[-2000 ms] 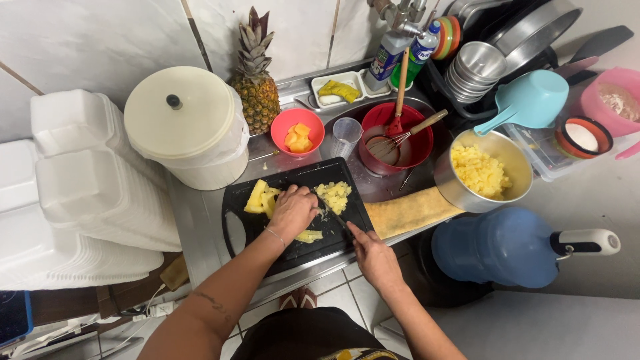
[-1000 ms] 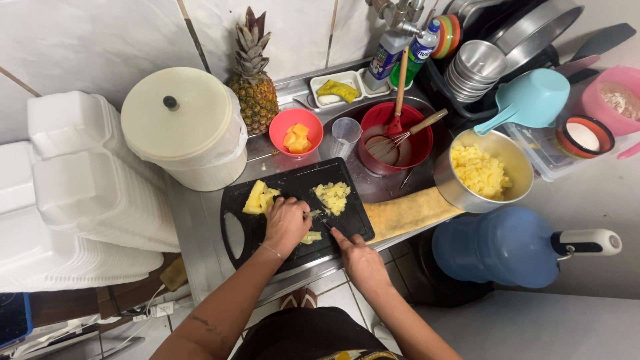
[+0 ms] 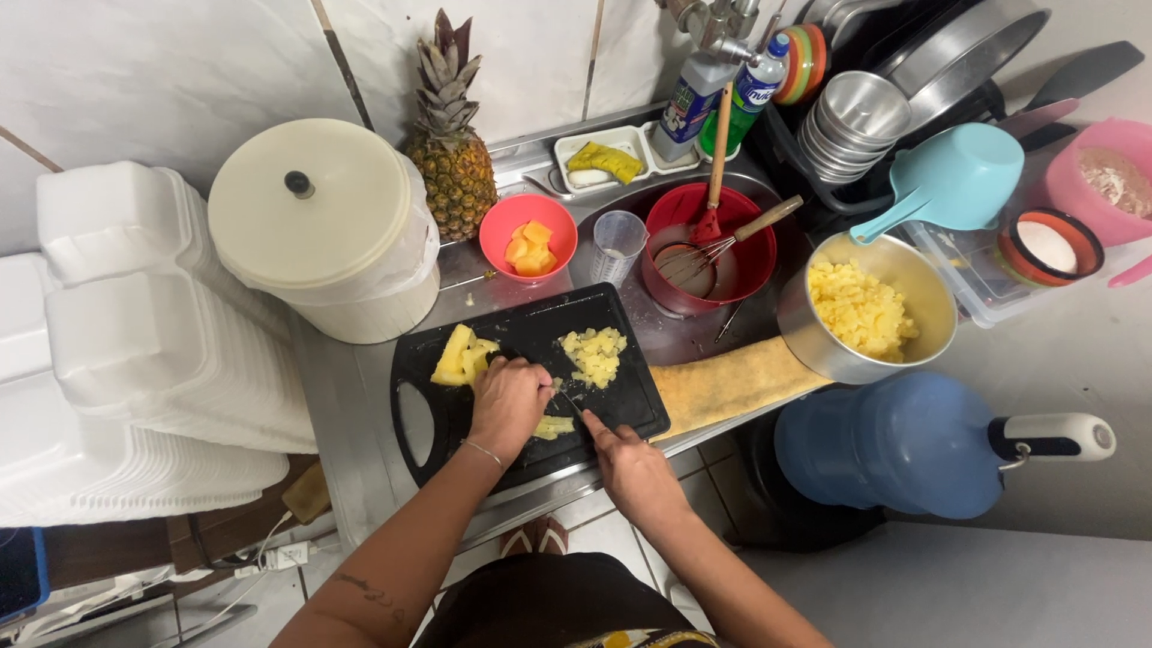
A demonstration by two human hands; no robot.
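Note:
A black plastic cutting board [image 3: 531,335] lies on the steel counter. Bent over its middle, my left hand [image 3: 511,405] presses pineapple down; the fingers hide most of that piece. My right hand [image 3: 634,463] grips a knife [image 3: 573,402] whose blade tip reaches beside the left fingertips. Pineapple chunks [image 3: 463,355] rest at the board's upper left. Diced pineapple [image 3: 594,356] forms a pile on its right side, and pale strips [image 3: 553,427] lie near the lower edge. An aluminum pot [image 3: 936,324] at the right holds more cut pineapple.
Behind the board stand a lidded white bin [image 3: 310,216], a whole pineapple [image 3: 454,180], a pink-red bowl [image 3: 490,238] of orange fruit and a measuring cup [image 3: 619,247]. A red bowl [image 3: 661,292] with whisk sits in the sink. Foam containers [image 3: 171,360] are stacked left; a blue water jug [image 3: 886,445] stands right.
The left hand has moved slightly toward the lower left of the diced pile since the first frame. My right hand is a little lower and stays on the knife.

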